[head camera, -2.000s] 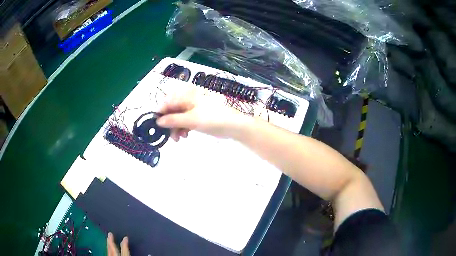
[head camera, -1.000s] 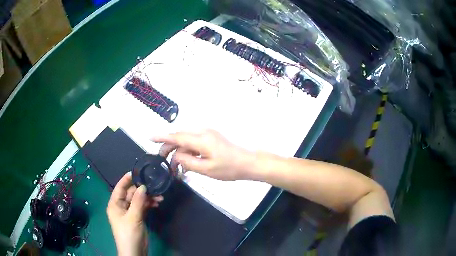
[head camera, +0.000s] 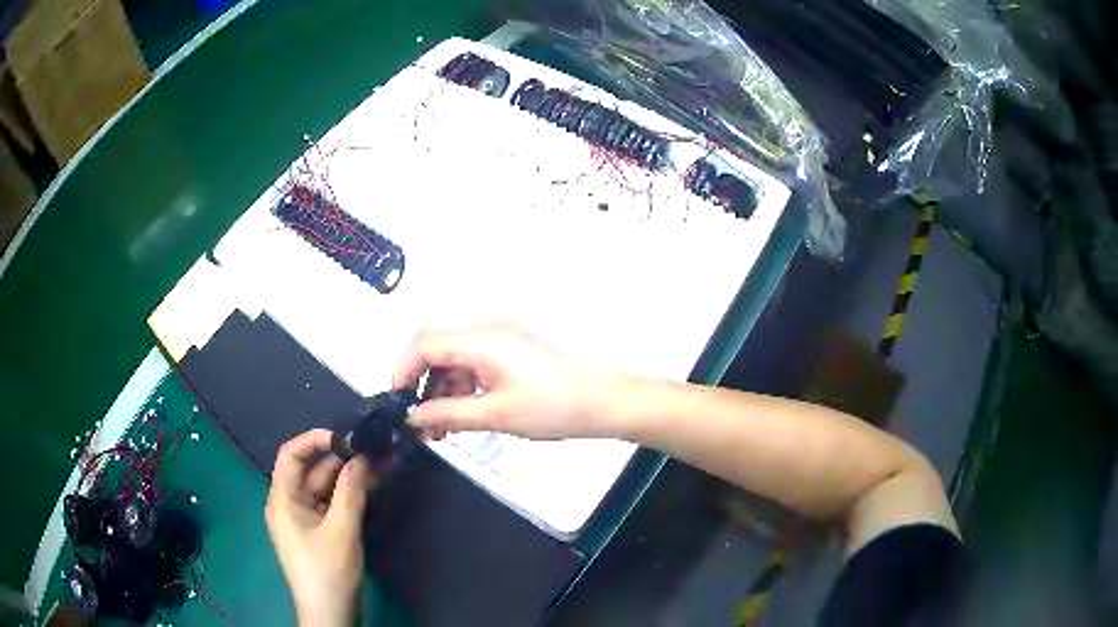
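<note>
A black disc-shaped part, likely a speaker (head camera: 378, 423), is held between my two hands above the black foam strip (head camera: 276, 380). My left hand (head camera: 316, 496) grips its left side with thumb and fingers. My right hand (head camera: 490, 386) pinches its upper right side, over the lower edge of the white foam tray (head camera: 527, 270). The part is tilted and blurred, so its face is unclear. A speaker stack with red and black lead wires (head camera: 340, 241) lies in the tray at left. Another stack (head camera: 591, 123) lies along the tray's far edge, with smaller groups at either end.
Loose wired speakers (head camera: 129, 527) lie on the green bench (head camera: 245, 539) at lower left. A cream stepped piece (head camera: 196, 306) sits at the strip's far end. Crumpled clear plastic (head camera: 760, 98) lies behind the tray. A brown carton (head camera: 76, 67) stands at upper left.
The disc has moved from the tray to between both hands over the black strip and has turned more edge-on. My left hand has come in and taken hold. The view has shifted.
</note>
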